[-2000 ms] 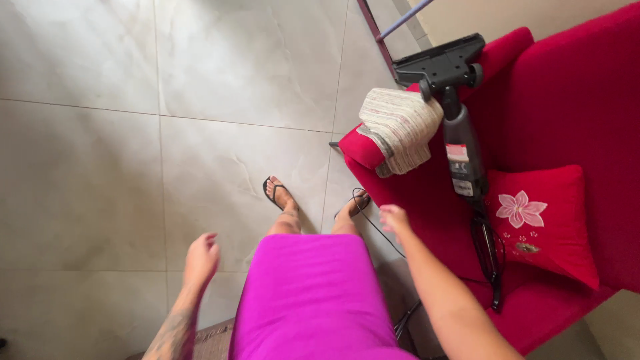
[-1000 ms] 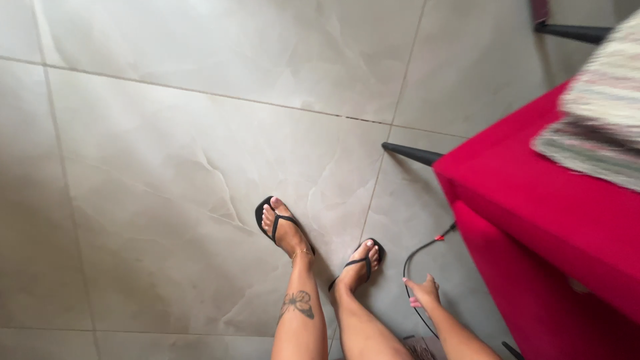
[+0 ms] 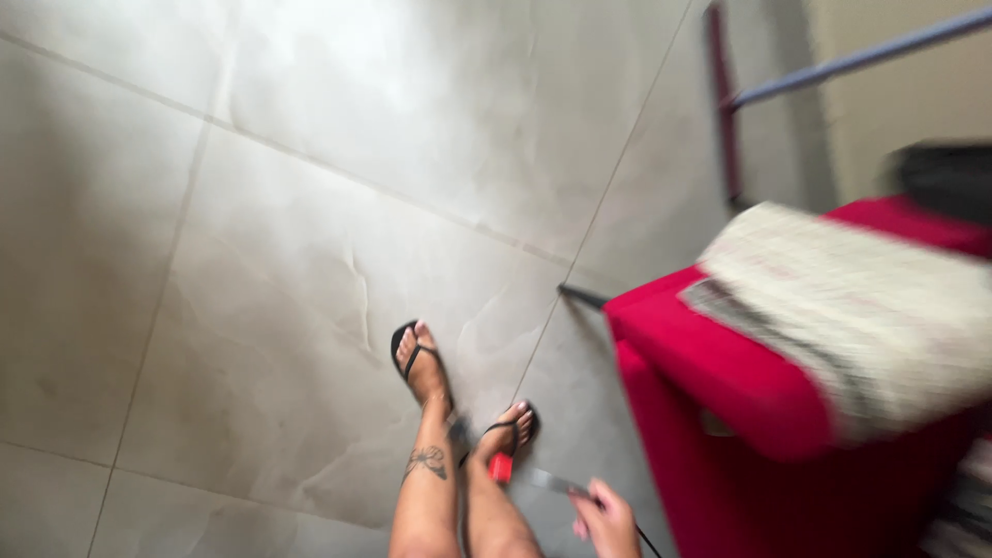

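My right hand [image 3: 606,518] is closed on a thin dark cord [image 3: 647,540], low in the view and just right of my lower legs. A blurred grey strip of the cord runs from the fingers toward a small red piece [image 3: 501,468], which appears in front of my right shin; whether the two are joined cannot be told. Another blurred dark part [image 3: 457,428] shows between my ankles. My left hand is outside the view.
A red upholstered armchair [image 3: 674,325] stands at the right, with a folded striped cloth [image 3: 845,310] on its arm. Behind it are a blurred black object [image 3: 942,178] and a metal frame [image 3: 722,108]. Black flip-flops [image 3: 400,349] are on my feet on the tiled floor [image 3: 310,271].
Two seconds ago both hands were visible and apart from the cord. One second ago my right hand was at the cord beside the chair; now it holds it, and the red piece shows by my shin.
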